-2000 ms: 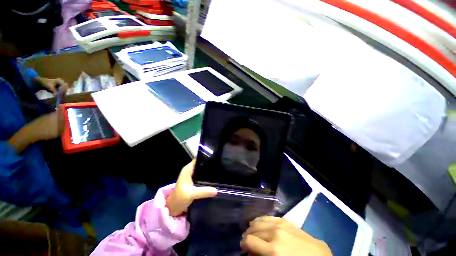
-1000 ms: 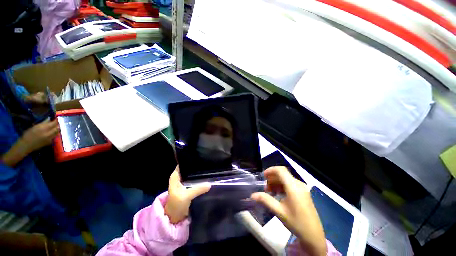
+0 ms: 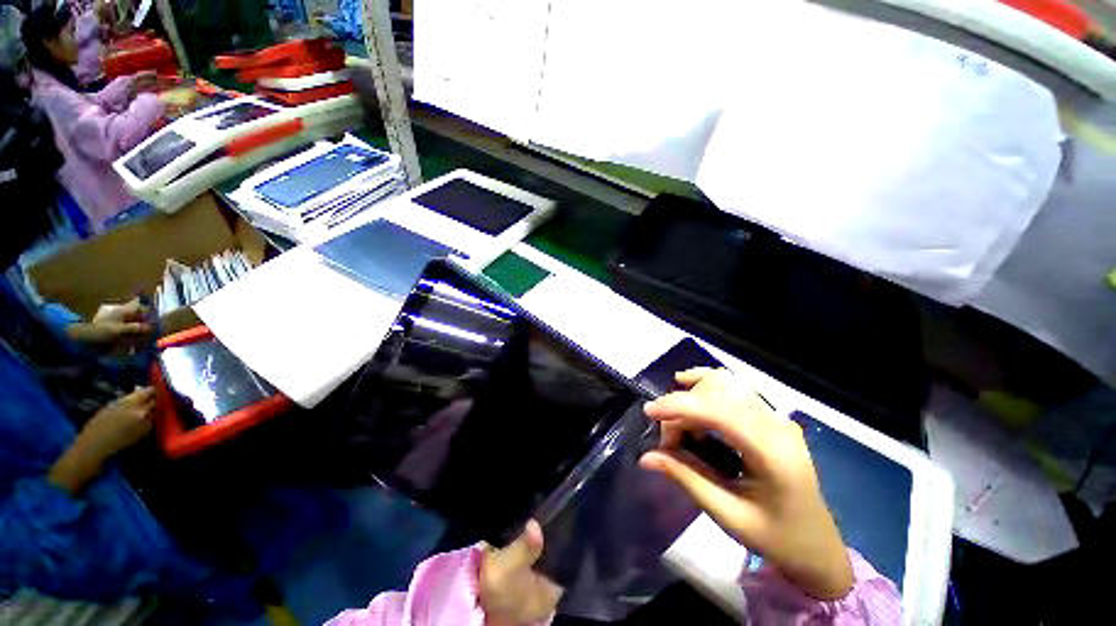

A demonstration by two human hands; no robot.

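Observation:
A tablet with a glossy black screen is held tilted in front of me. Clear film overhangs its lower right edge. My left hand grips the lower edge, thumb on the film side; its other fingers are hidden. My right hand is at the tablet's right corner, with thumb and index finger close to the film's edge. Whether these fingertips pinch the film is not clear. Below the right hand lies a white foam tray with a dark blue tablet in it.
Another foam tray with tablets lies beyond. A red holder around a tablet is at left, by a person in blue. Behind are a cardboard box and a white stack. Paper sheets hang from the shelf. A black tray lies below them.
The tablet has turned from nearly upright to a slant, its top leaning left, and the face reflection is gone. My left hand has moved lower and right. The view has shifted.

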